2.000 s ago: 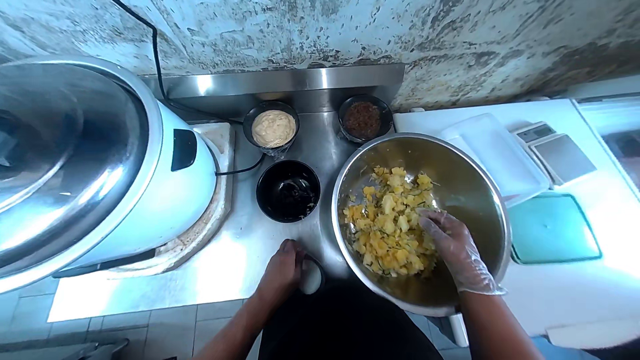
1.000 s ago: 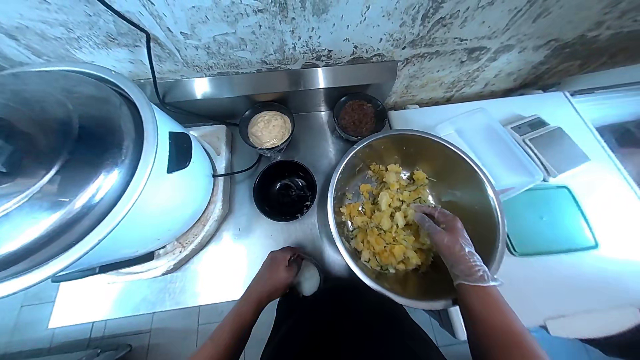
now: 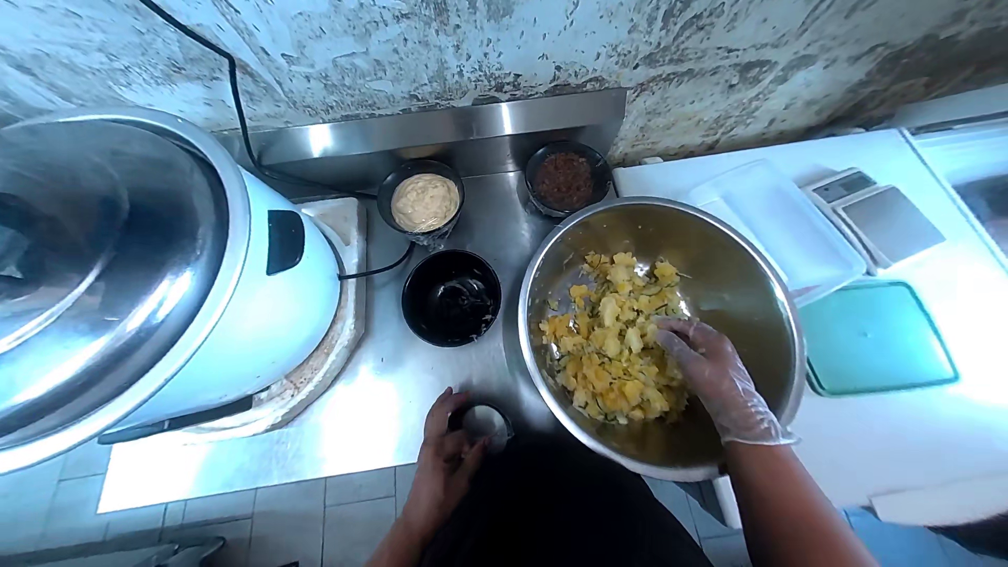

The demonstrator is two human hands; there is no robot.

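A large stainless steel mixing bowl [image 3: 740, 268] holds yellow chopped food with green bits [image 3: 622, 339]. My right hand [image 3: 705, 370], in a clear plastic glove, reaches into the bowl with its fingertips at the food's right side; whether they pinch a piece is not clear. Low at the counter's front edge, my bare left hand [image 3: 449, 449] touches a small dark cup with whitish contents [image 3: 484, 425], its fingers along the cup's left side. A black bowl [image 3: 451, 299], with only some residue visible, stands left of the steel bowl.
Behind are black bowls of beige paste [image 3: 425, 202] and dark brown food [image 3: 563, 181]. A large lidded cooker [image 3: 291, 315] with a black cord fills the left. At right lie a clear plastic tray [image 3: 780, 220], a digital scale [image 3: 890, 224] and a green lid [image 3: 878, 339].
My left hand has shifted on the small cup, whose dark rim and whitish contents now show more plainly. My right hand remains in the bowl at the food.
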